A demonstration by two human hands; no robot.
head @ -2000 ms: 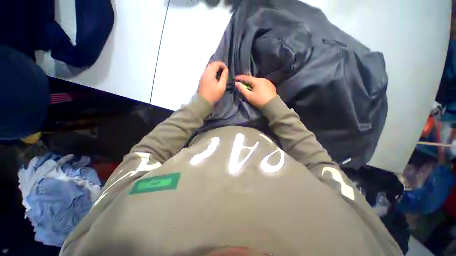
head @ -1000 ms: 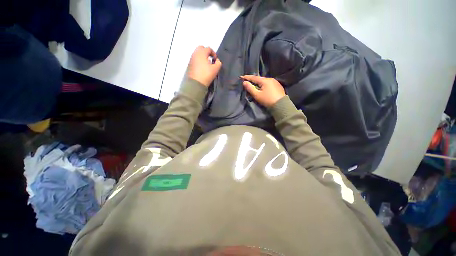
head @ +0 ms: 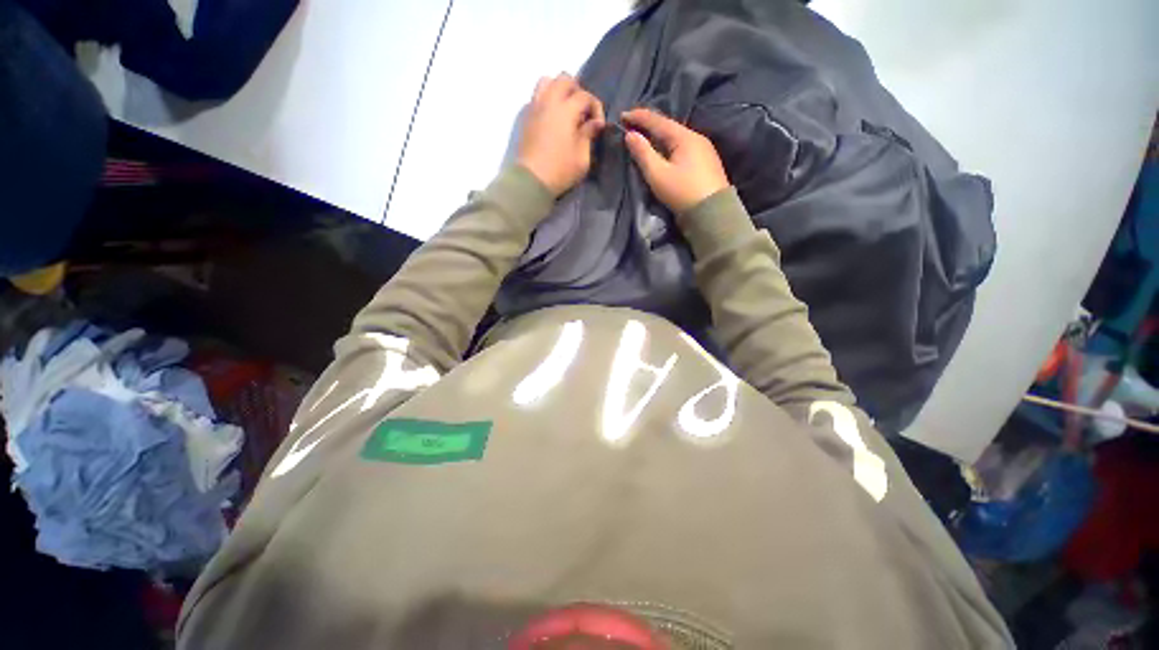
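The dark grey jacket (head: 845, 241) lies bunched on the white table (head: 343, 108) and hangs over its near edge towards my body. My left hand (head: 561, 133) pinches the grey cloth near the jacket's left border. My right hand (head: 676, 158) is just right of it, its thumb and forefinger close together at the same fold, the fingertips of both hands almost touching. Whether a tool sits inside my right hand cannot be told. Any loose thread between the fingertips is too fine to see.
Navy garments (head: 210, 51) lie at the table's far left, with a dark blue rounded shape (head: 45, 140) nearer. Light blue cloths (head: 115, 444) are heaped below left. Blue plastic (head: 1036, 508) and red items lie below right.
Both hands have moved farther up the jacket and closer together. The cloth between them is now gathered into a fold; a second ago it lay flatter.
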